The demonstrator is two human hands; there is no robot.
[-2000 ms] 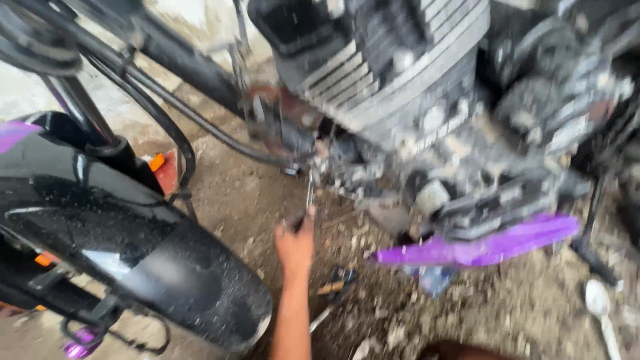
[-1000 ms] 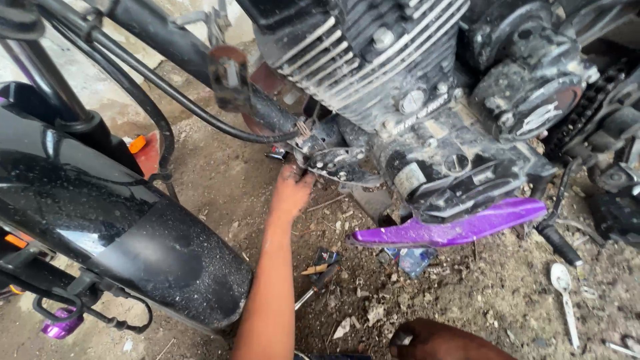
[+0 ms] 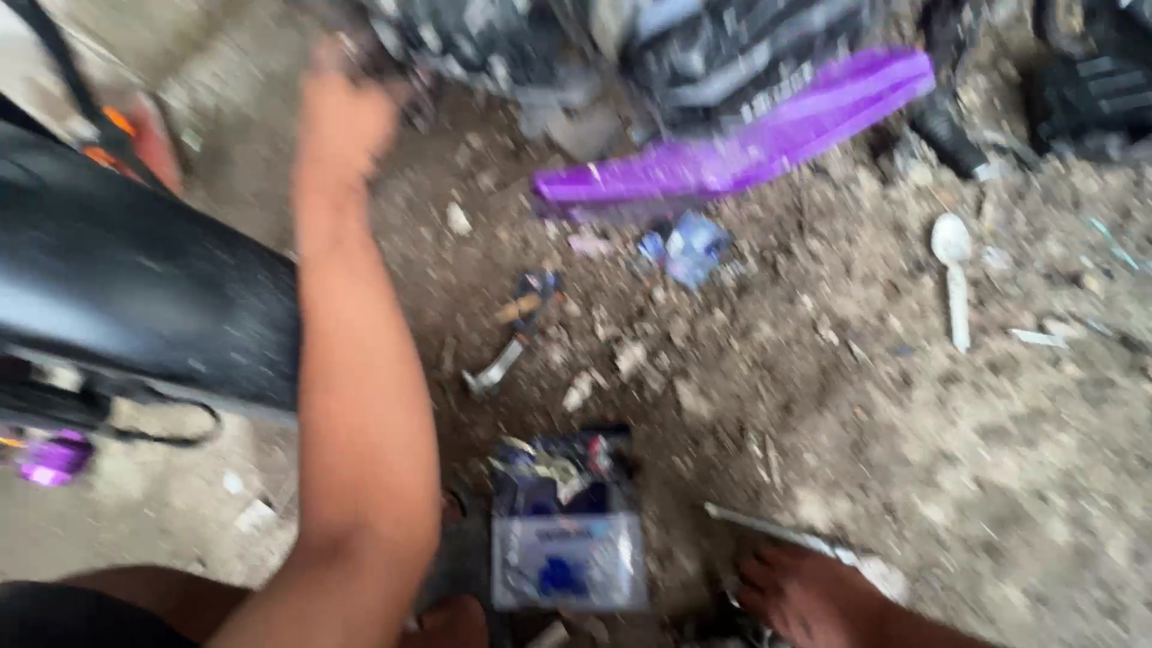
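My left hand (image 3: pixel 346 117) reaches forward to the dark, blurred parts at the lower front of a motorcycle engine (image 3: pixel 486 45); its fingertips are blurred and partly hidden against them. My right hand (image 3: pixel 801 589) is low at the right, palm down near the ground, fingers toward the left. A thin metal rod or tool (image 3: pixel 765 522) lies on the dirt and passes beside and partly behind this hand; whether the fingers hold it is unclear. Between the arms lies a clear plastic packet (image 3: pixel 567 562) with a blue shape on it. A small metal tool (image 3: pixel 495 369) rests farther forward.
The black front fender (image 3: pixel 144 279) of the motorcycle stands at left. A purple plastic panel (image 3: pixel 738 162) hangs below the engine. Blue crumpled wrapping (image 3: pixel 693 247) and a white plastic spoon (image 3: pixel 954 279) lie on dirt strewn with debris. Bare feet (image 3: pixel 454 621) show at the bottom.
The view has tilted down toward the ground. My right hand has come into view at the lower right. My left hand stays by the lower front of the engine.
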